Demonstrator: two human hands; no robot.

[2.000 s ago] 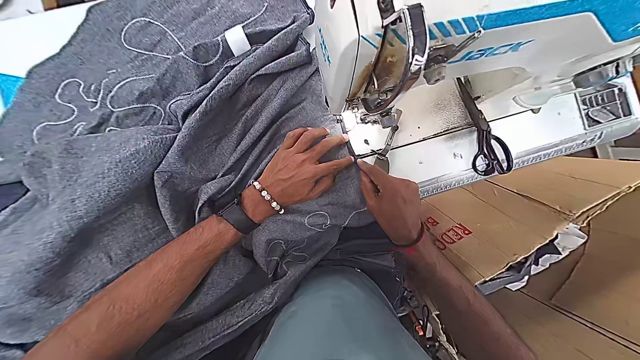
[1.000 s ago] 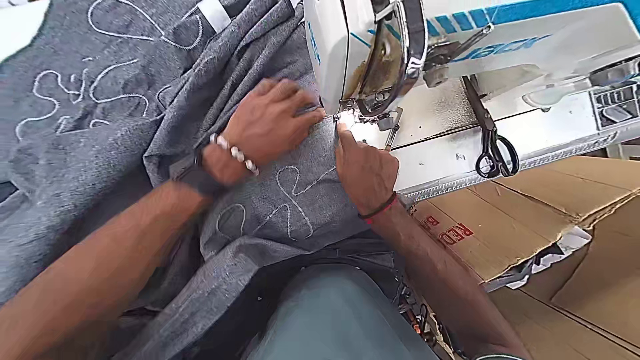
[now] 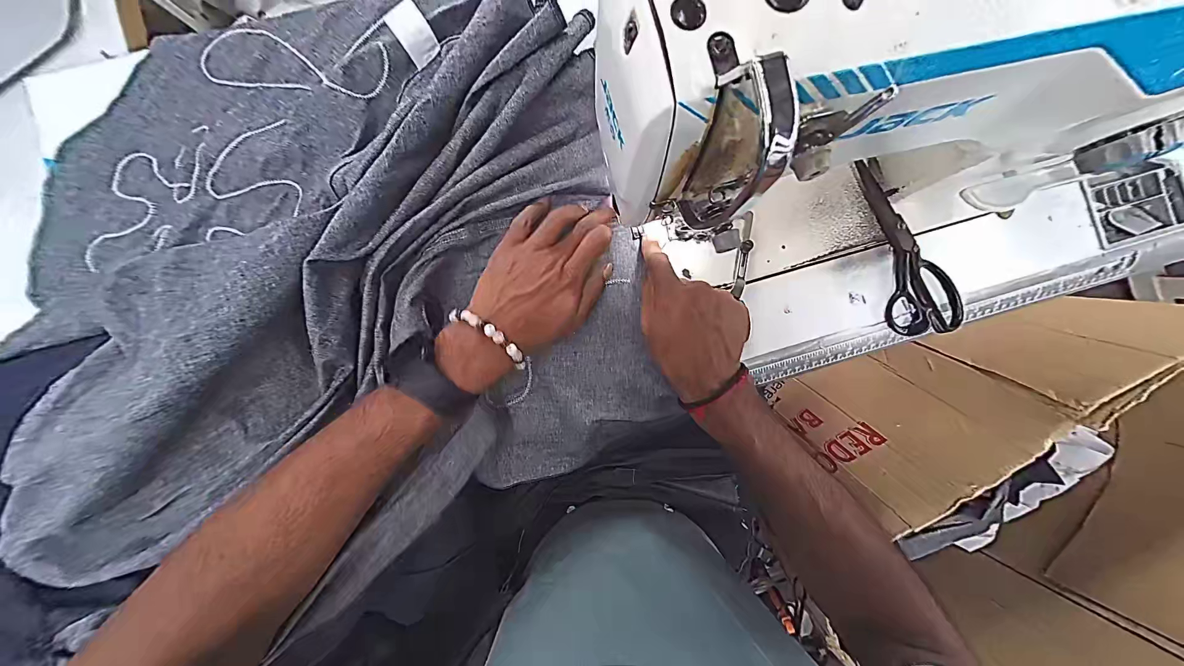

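Grey woven fabric (image 3: 573,388) lies bunched to the left of a white and blue Jack sewing machine (image 3: 638,120) and hangs over the table's front edge. My left hand (image 3: 541,287) rests on the cloth with its fingertips just left of the presser foot (image 3: 652,227). Close on its right, my right hand (image 3: 694,319) has its index finger at the cloth's edge beside the foot; its other fingers are curled, and whether they pinch the fabric is hidden. Loose pale thread (image 3: 254,176) is strewn over the cloth, near a white tag (image 3: 412,32).
Black-handled scissors (image 3: 911,268) lie on the machine bed to the right of the needle area. A measuring scale (image 3: 953,319) runs along the front edge. Below it are opened cardboard boxes (image 3: 1017,388) with printing. A machine guard (image 3: 772,139) hangs above the foot.
The grey fabric has shifted at the machine, and less of the looped thread near my left wrist shows than one second ago. Both hands have stayed near the presser foot.
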